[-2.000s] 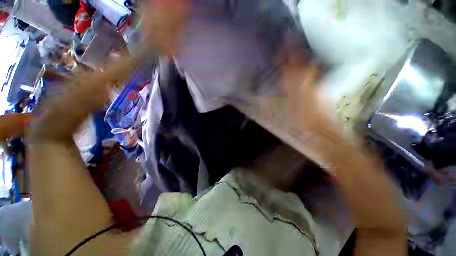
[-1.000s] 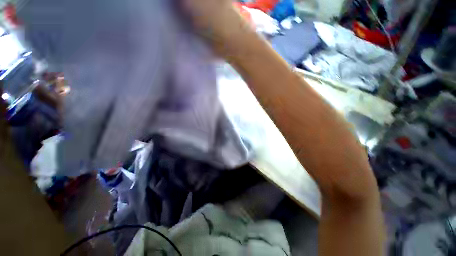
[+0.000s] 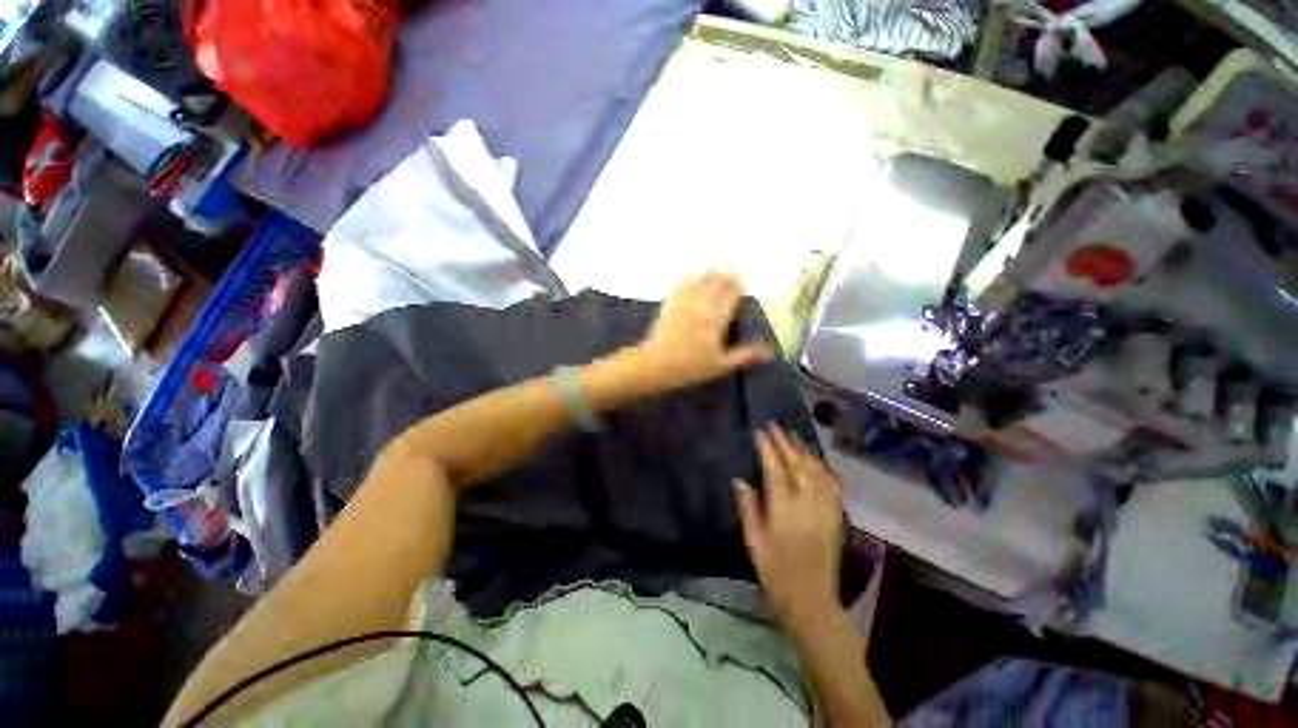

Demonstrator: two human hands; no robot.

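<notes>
A dark grey garment panel (image 3: 527, 370) lies across my lap and the table's front edge. A pale white-grey panel (image 3: 413, 235) sticks out beyond its far left side. My left hand (image 3: 700, 330) rests on the dark cloth's far right part, thumb spread from the fingers. My right hand (image 3: 797, 515) lies nearer me at the cloth's right edge, fingers apart. Neither hand visibly grips the cloth. The overlock machine (image 3: 1160, 242), with a red oval badge, stands at the right. Its shiny metal cover (image 3: 890, 270) is just beyond the hands. The needle area is not clear.
A grey-purple cloth surface (image 3: 598, 93) holds a red plastic bag (image 3: 299, 64). A blue crate (image 3: 228, 334) with mixed pieces stands left. Striped cloth (image 3: 897, 22) lies behind the white table (image 3: 712, 171). Small tools (image 3: 1260, 555) lie at the far right.
The raised, blurred pale cloth is down, with its dark side showing across my lap. Both hands have come down onto it. The view has turned, and the machine shows at the right.
</notes>
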